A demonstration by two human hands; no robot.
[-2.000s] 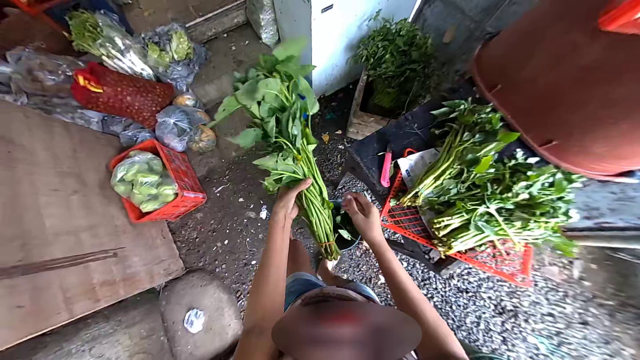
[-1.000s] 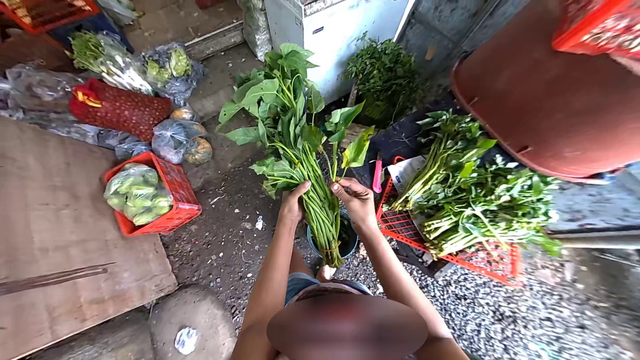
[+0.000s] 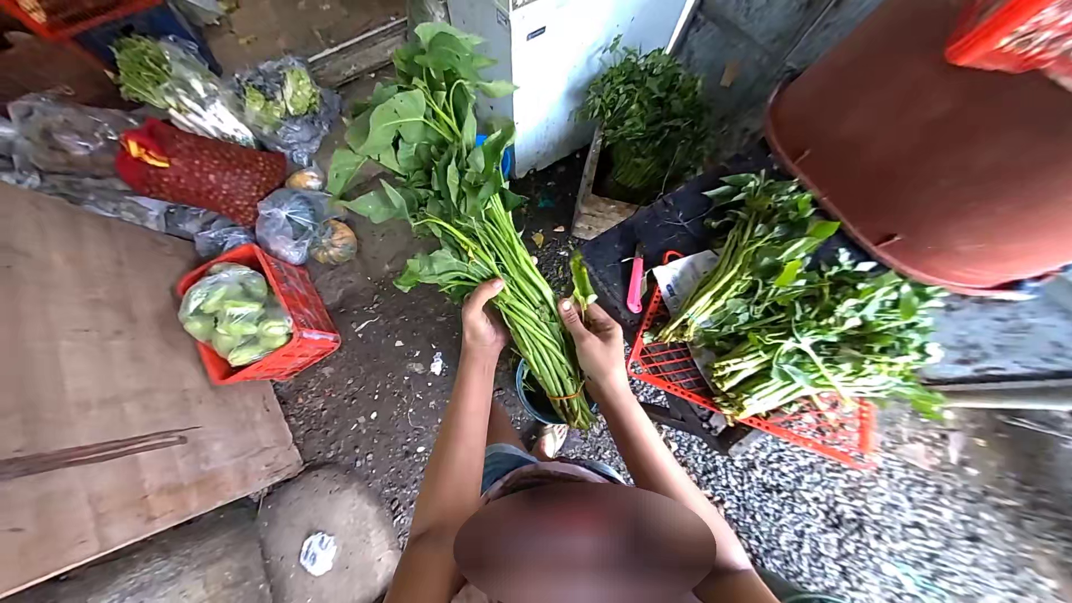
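Note:
A long bundle of leafy green stems (image 3: 523, 297) slants across the middle of the view, leaves at the top, with a band round the stems near the cut ends. My left hand (image 3: 486, 320) grips it from the left side. My right hand (image 3: 598, 345) is at the bundle's right side, a loose green leaf (image 3: 581, 283) between its fingers. Below the stems stands a round bucket (image 3: 529, 398), partly hidden by them. More leafy bundles (image 3: 779, 327) lie on a red plastic crate (image 3: 674, 378) at the right. A knife with a pink handle (image 3: 636, 285) lies beside that crate.
On the left are a plywood board (image 3: 126, 360), a red crate (image 3: 306, 322) with bagged green vegetables, a red mesh sack (image 3: 201, 172) and squashes (image 3: 333, 242). Greens in a wooden box (image 3: 596, 213) stand by a white cabinet (image 3: 561, 84). A large reddish-brown basin (image 3: 930, 134) is at upper right.
My right hand was apart from the bundle two seconds ago, then came to its stems. The larger leaves seen by my right hand one second ago now show as one small leaf in its fingers.

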